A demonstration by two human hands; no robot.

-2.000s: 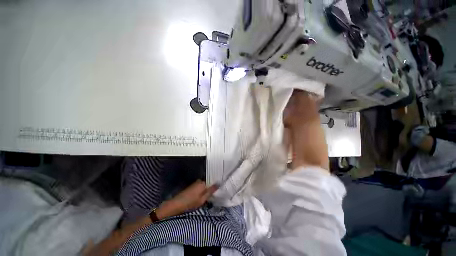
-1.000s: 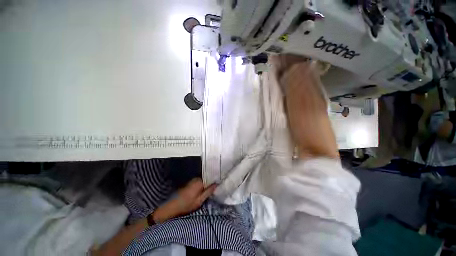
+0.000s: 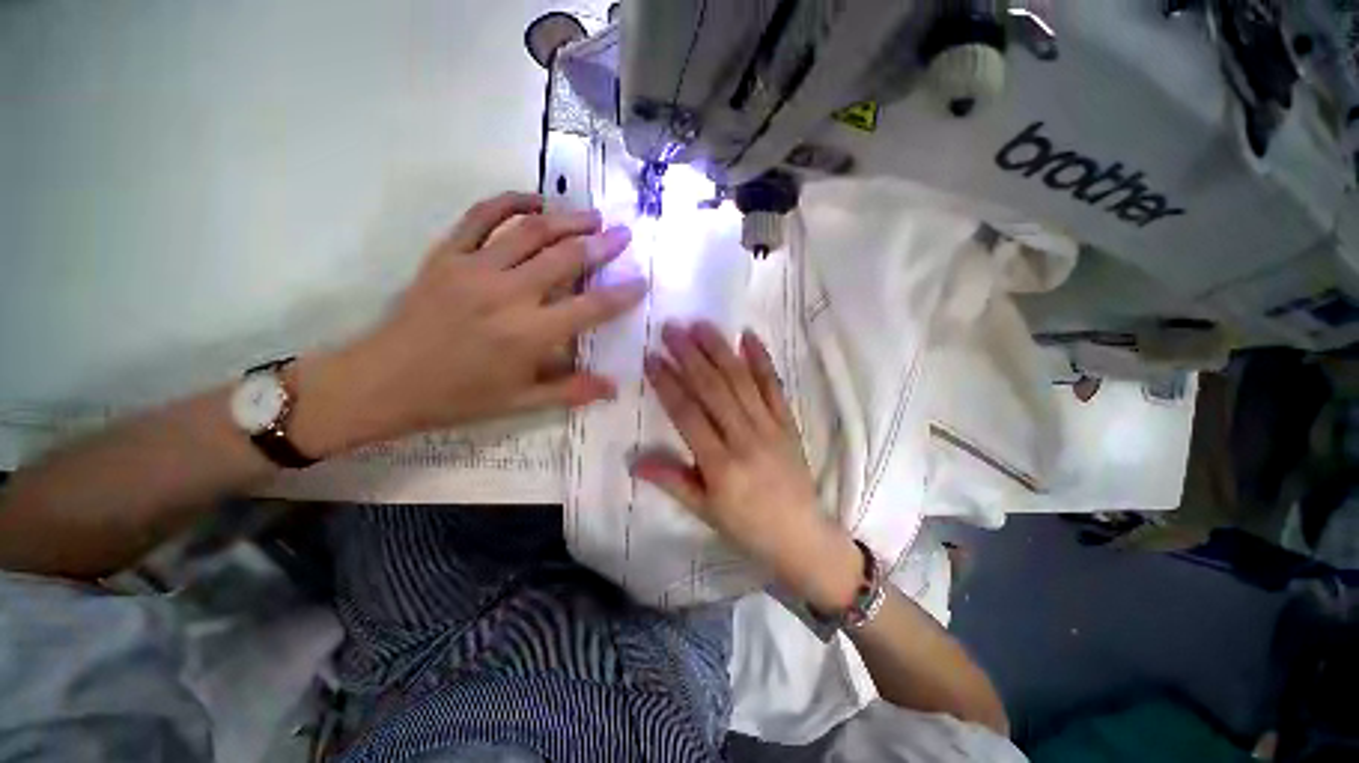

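A white garment point(image 3: 686, 522) with dark stitch lines lies under the needle area and spreads right and over the table's front edge. My left hand point(image 3: 499, 313), with a watch, lies palm down with fingers apart across the garment's left edge, fingertips just in front of the presser foot point(image 3: 651, 187). My right hand point(image 3: 733, 425), with a wristband, lies flat on the garment, fingers spread, to the right of a long stitch line. Glare hides the needle's exact contact with the cloth.
The "brother" sewing machine head point(image 3: 954, 164) overhangs the garment from the top right. A ribbed knob point(image 3: 969, 67) sticks out of its front. A printed ruler point(image 3: 462, 447) runs along the front edge of the white table point(image 3: 268, 179). A striped apron point(image 3: 522, 641) is below.
My left hand has left the cloth's front end and moved up beside the foot. My right hand has come out from under the machine arm onto the garment. The garment is spread wider.
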